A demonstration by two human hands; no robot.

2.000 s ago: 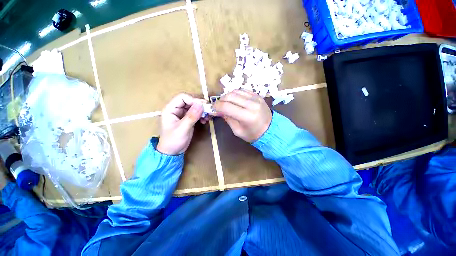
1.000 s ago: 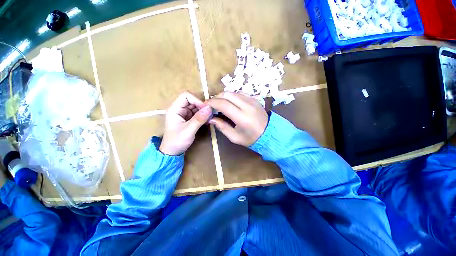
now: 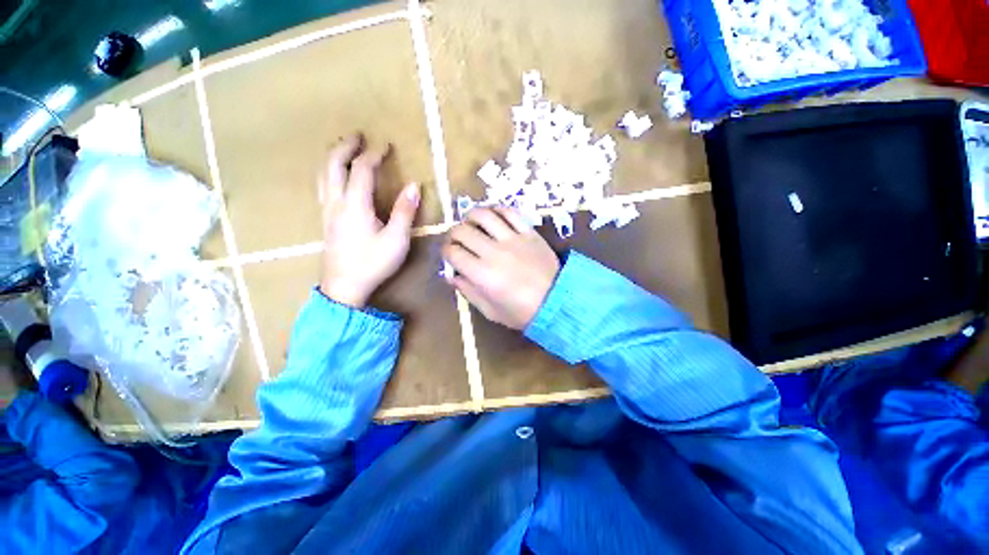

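Observation:
A loose pile of small white plastic parts [image 3: 559,157] lies right of centre on the brown board. My right hand [image 3: 499,260] is at the near left edge of the pile, fingers curled down; a bit of white shows at its fingertips, but most of what is under the fingers is hidden. A single white part [image 3: 466,206] lies just beyond these fingers, near the tape line. My left hand [image 3: 369,222] is over the board left of the tape line, fingers apart, with nothing seen in it.
A clear plastic bag [image 3: 141,282] of white parts lies at left. A blue bin [image 3: 699,65] full of white parts and a red bin [image 3: 954,43] are upper right. A black tray [image 3: 846,233] is at right. Blue sleeves of people show at both sides. A round black unit [image 3: 116,52] stands upper left.
My hands have moved apart. My left hand has opened and shifted up and left. My right hand has turned palm down beside the pile. The round black unit has shifted slightly left.

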